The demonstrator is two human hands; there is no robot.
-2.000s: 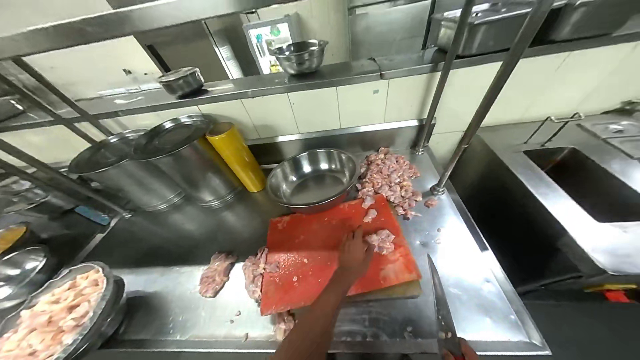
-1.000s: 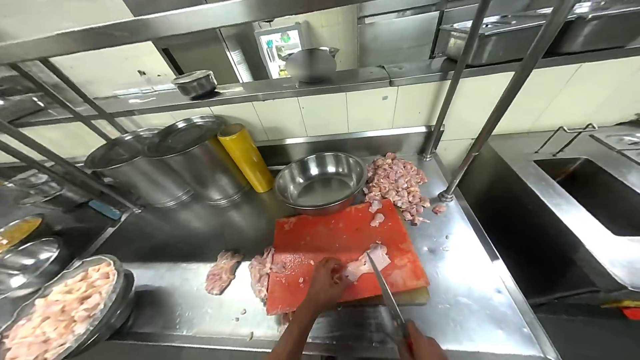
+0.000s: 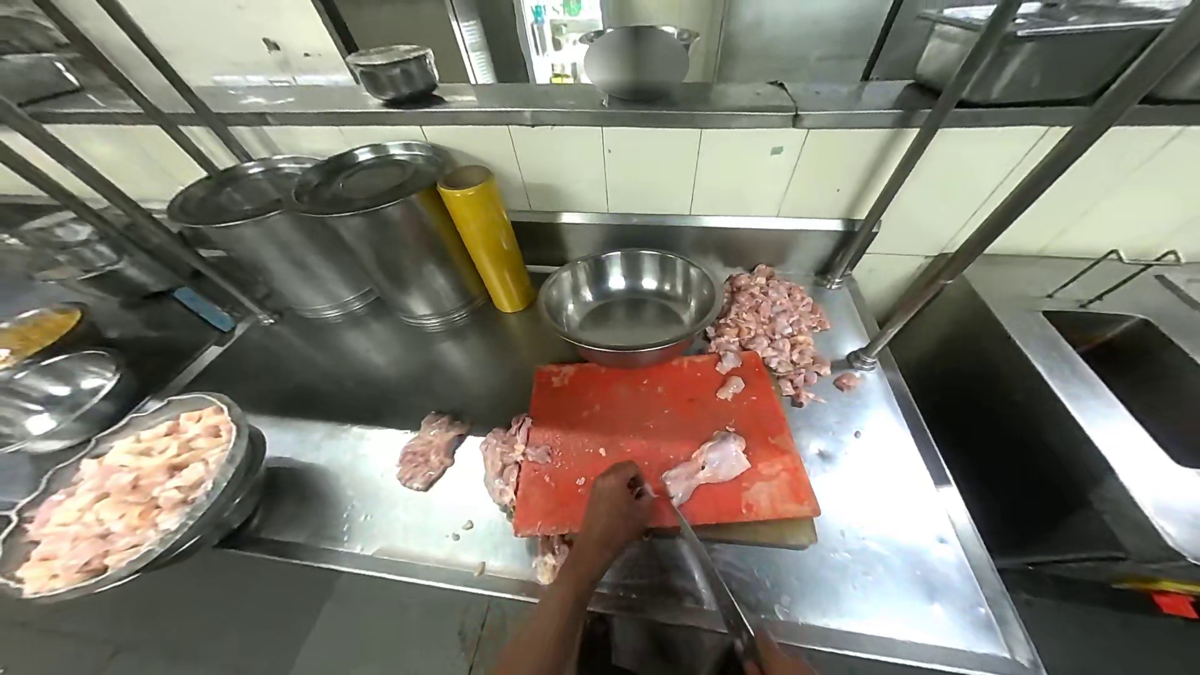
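On the red cutting board (image 3: 600,403) lies a piece of raw chicken (image 3: 717,459). My left hand (image 3: 621,502), fingers curled, is at the board's near edge, its fingertips pinching a bit at the chicken's narrow left end. A long knife (image 3: 708,567) is gripped in my right hand (image 3: 773,656), which shows only partly at the bottom edge; its blade tip meets the meat beside my left fingertips. Small meat scraps (image 3: 730,386) are on the board's upper right. Left of the board rest more raw chicken pieces (image 3: 507,464) and a flat one (image 3: 432,452).
Behind the board stands a steel bowl (image 3: 630,305), with a heap of cut chicken (image 3: 771,323) to its right. Lidded steel pots (image 3: 394,234) and a yellow roll (image 3: 487,239) are at the back left. A bowl of pale meat (image 3: 122,497) is far left; metal posts (image 3: 956,244) rise at right.
The knife, off the board at the right two seconds ago, came over the chicken and is now lower, at its near left end. My left hand has moved toward the board's near edge.
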